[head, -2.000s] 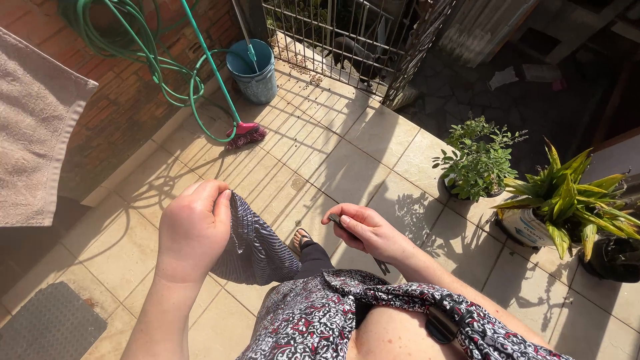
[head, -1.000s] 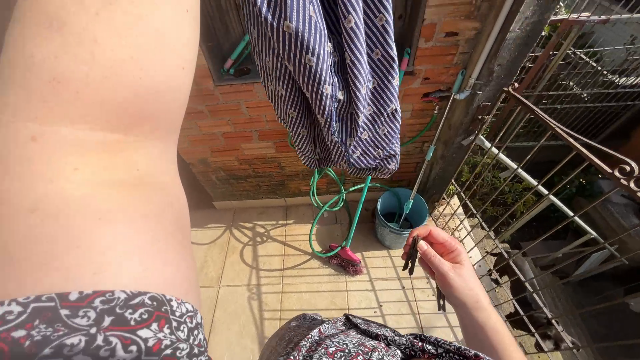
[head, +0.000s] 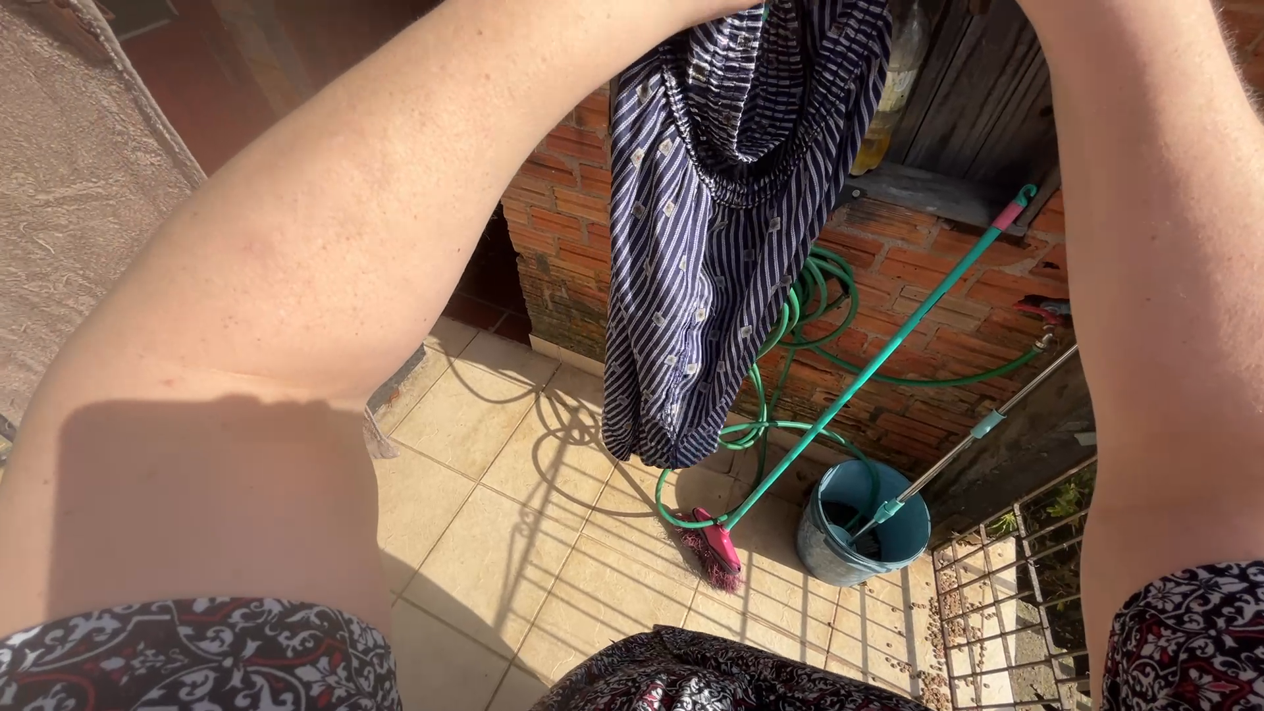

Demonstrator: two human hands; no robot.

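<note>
A navy and white striped garment [head: 691, 267] with a gathered elastic band hangs down from the top edge of the head view, between my raised arms. My left forearm reaches up and across to the garment's top; only a sliver of wrist or hand shows at the edge, and the fingers are out of the picture. My right arm rises along the right side, and its hand lies above the picture. What either hand holds is hidden.
A green-handled broom [head: 839, 395] leans on the brick wall [head: 913, 267] before a coiled green hose [head: 825, 286]. A blue bucket [head: 825, 553] holds a pole beside the metal gate [head: 997, 602]. A beige towel [head: 79, 197] hangs at the left.
The striped garment was low in my left hand two seconds ago and now hangs high. My right hand, low with dark clothespins a second ago, has risen out of view. The view has turned toward the wall.
</note>
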